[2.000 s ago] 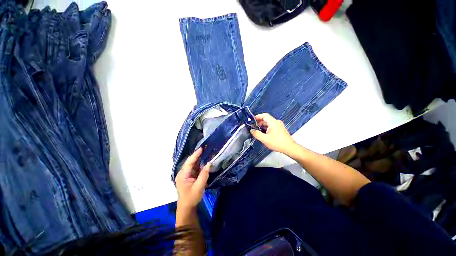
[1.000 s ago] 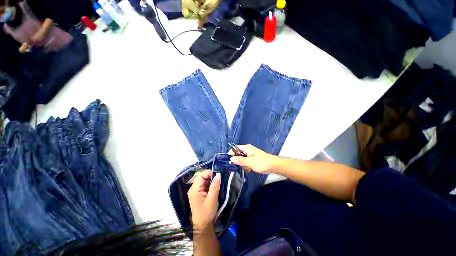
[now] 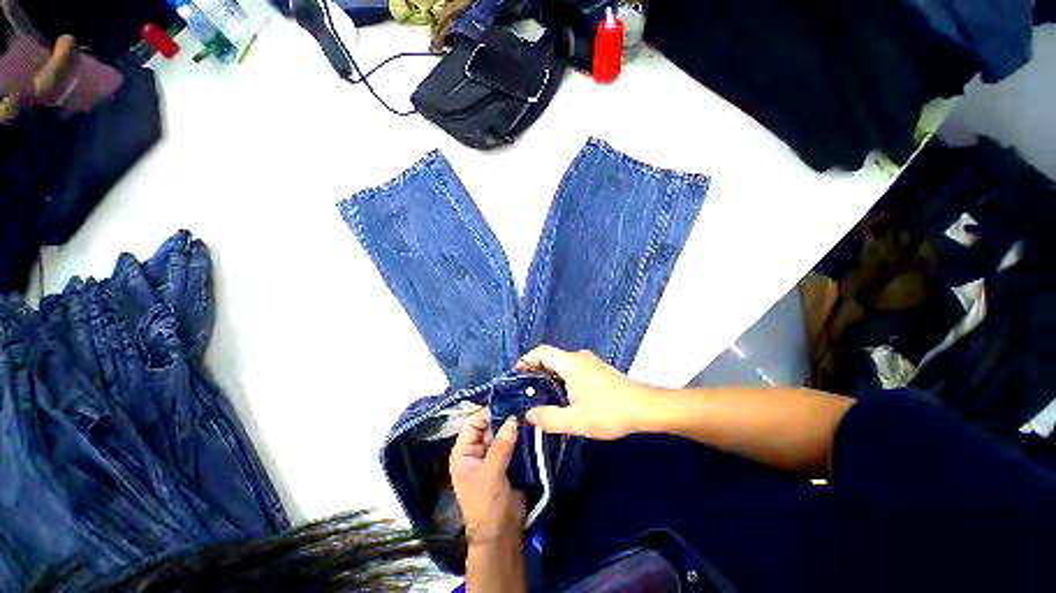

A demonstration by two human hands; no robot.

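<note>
The blue denim jeans [image 3: 602, 261] lie on the white table with both legs spread away from me and small dark motifs on them. The waistband [image 3: 400, 431] stands open as a ring nearest me, with pale lining inside. My left hand [image 3: 486, 469] pinches the dark fly flap [image 3: 510, 400] below a small pale button. My right hand [image 3: 585, 394] holds the same flap from the right. No tool shows clearly in my right hand now.
A jeans pile [image 3: 104, 429] hangs at the left. A black bag [image 3: 481, 104] with a smartphone [image 3: 510, 72], a cable and a red bottle [image 3: 608, 49] are at the far side. Dark garments [image 3: 811, 81] lie far right, more below. A person's hand [image 3: 56, 67] shows top left.
The view has shifted to show more of the far table. The waistband and both hands are lower in view. The dark pointed tool seen at my right hand one second ago is no longer visible.
</note>
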